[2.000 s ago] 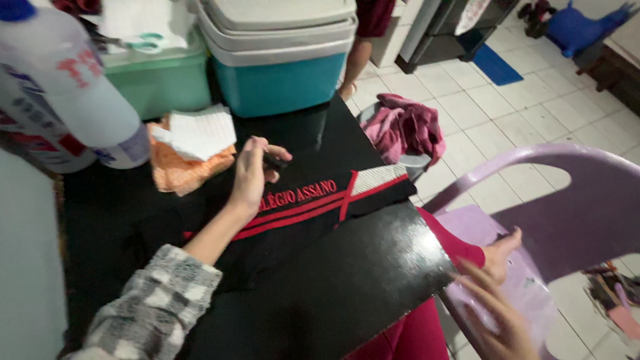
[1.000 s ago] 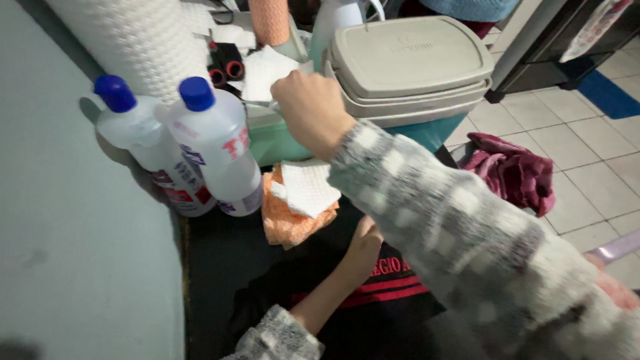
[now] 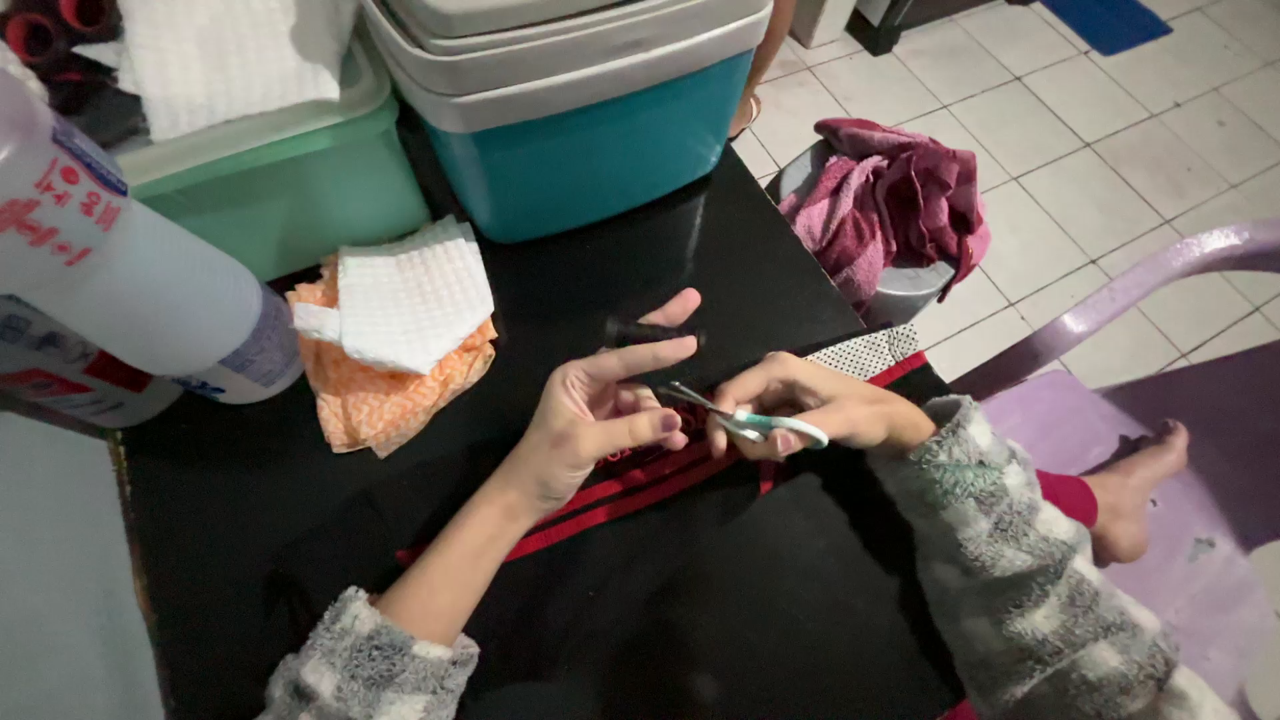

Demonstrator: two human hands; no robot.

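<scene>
Small scissors (image 3: 765,425) with white and teal handles are in my right hand (image 3: 815,405), their blades pointing left toward my other hand. My left hand (image 3: 610,425) is half curled, with a small dark blurred object (image 3: 655,333) between its spread upper fingers; the thumb is near another fingertip. Whether thread runs between the hands cannot be made out. Beneath both hands lies a black garment (image 3: 640,600) with red stripes, red lettering and a dotted white part at the right, on a glossy black table (image 3: 600,265).
Behind stand a teal cooler (image 3: 590,140) and a green container (image 3: 290,190). Plastic bottles (image 3: 170,290) and folded white and orange cloths (image 3: 410,300) are at the left. Right of the table are a bin with pink cloth (image 3: 885,210), a purple chair (image 3: 1110,290) and a bare foot (image 3: 1125,505).
My right hand, over the green container a second ago, has come back beside my left hand and now holds the scissors. Teal-handled scissors lay on that container in the oldest frame.
</scene>
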